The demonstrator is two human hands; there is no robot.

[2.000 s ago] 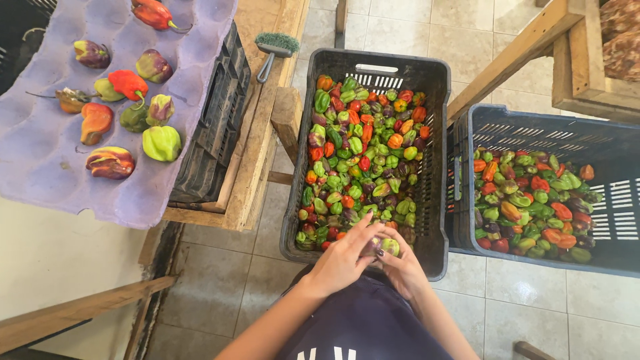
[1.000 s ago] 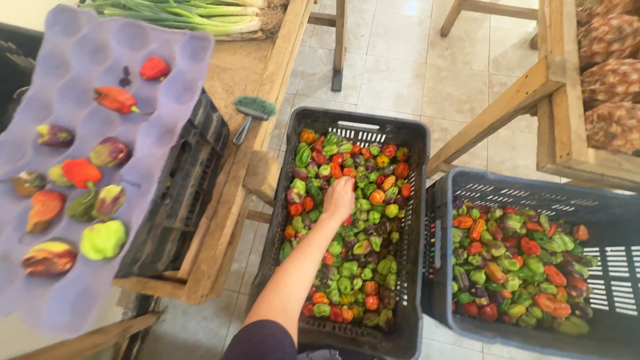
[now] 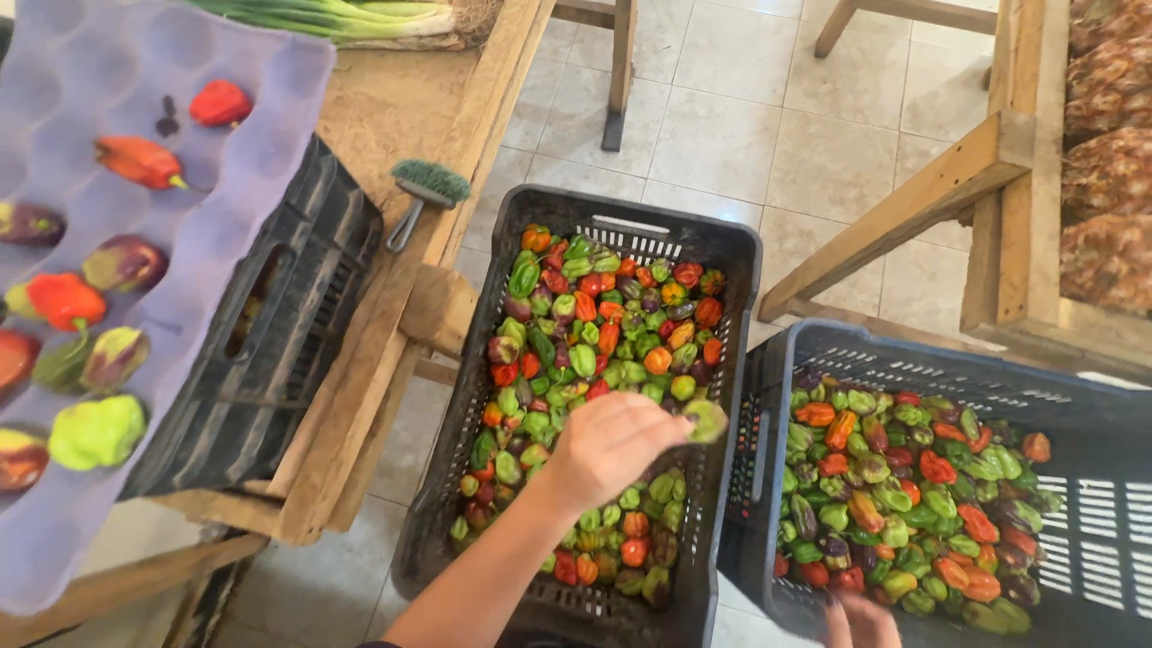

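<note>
Over the black plastic crate (image 3: 742,270), my left hand (image 3: 612,445) pinches a green pepper (image 3: 706,421) between thumb and fingertips. Many small peppers, green, red, orange and purple, fill that crate. My right hand (image 3: 859,621) shows only in part at the bottom edge, by the near rim of the blue-grey crate (image 3: 1080,405); its fingers are blurred, and I cannot tell whether it holds anything. Mixed peppers (image 3: 900,504) lie in the left part of that second crate.
At left a purple egg tray (image 3: 225,171) bears several peppers above a black crate (image 3: 297,297) on a wooden table (image 3: 396,99). A green brush (image 3: 432,183) and spring onions (image 3: 360,18) lie there. Wooden frames (image 3: 918,207) stand at right, with netted produce (image 3: 1116,171).
Two seconds ago both hands were together at the near end of the black crate. My left hand then reached among the peppers and now holds a green one. My right hand has come into view at lower right.
</note>
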